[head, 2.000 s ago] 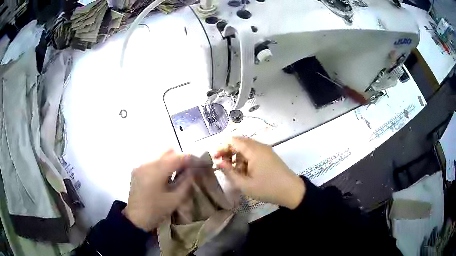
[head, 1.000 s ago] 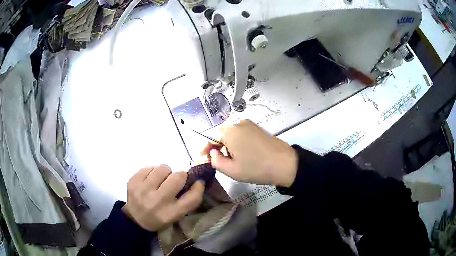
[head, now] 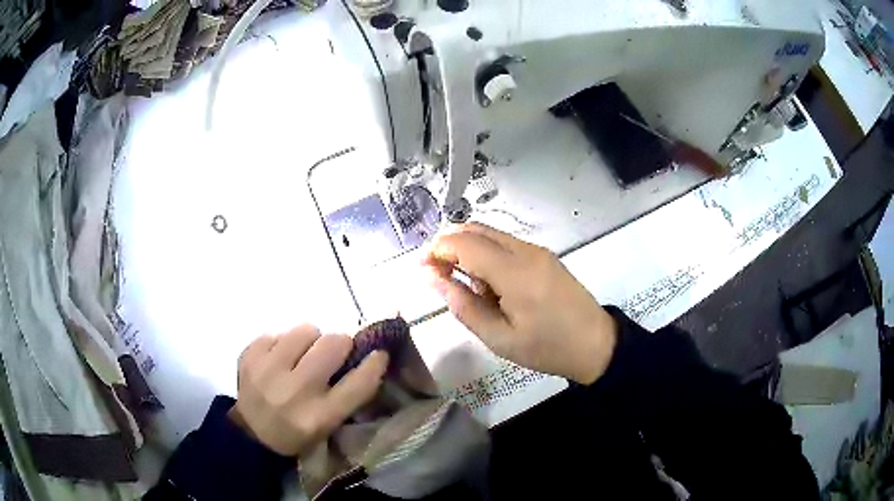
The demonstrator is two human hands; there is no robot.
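My left hand (head: 304, 387) grips a beige-tan garment part (head: 417, 431), with a dark brown band (head: 377, 338) bunched at its fingertips. The lower part hangs toward me and shows a paler, finely striped grey side. My right hand (head: 529, 303) is up and to the right of the cloth, apart from it, just below the needle area. Its thumb and fingers are pinched together. Whether the thin pointed tool or a thread is between them cannot be made out.
The white machine head (head: 588, 68) stands ahead, with the shiny plate (head: 363, 227) under its left end. A dark flat rectangle (head: 618, 132) and red-handled screwdriver (head: 696, 157) lie right. Long cut pieces (head: 39, 294) are heaped left; tan bundles (head: 152, 44) lie behind.
A second ago my right hand was at the band with a thin pointed tool showing; it has moved right, away from the cloth, and the tool no longer shows clearly. My left hand keeps its grip.
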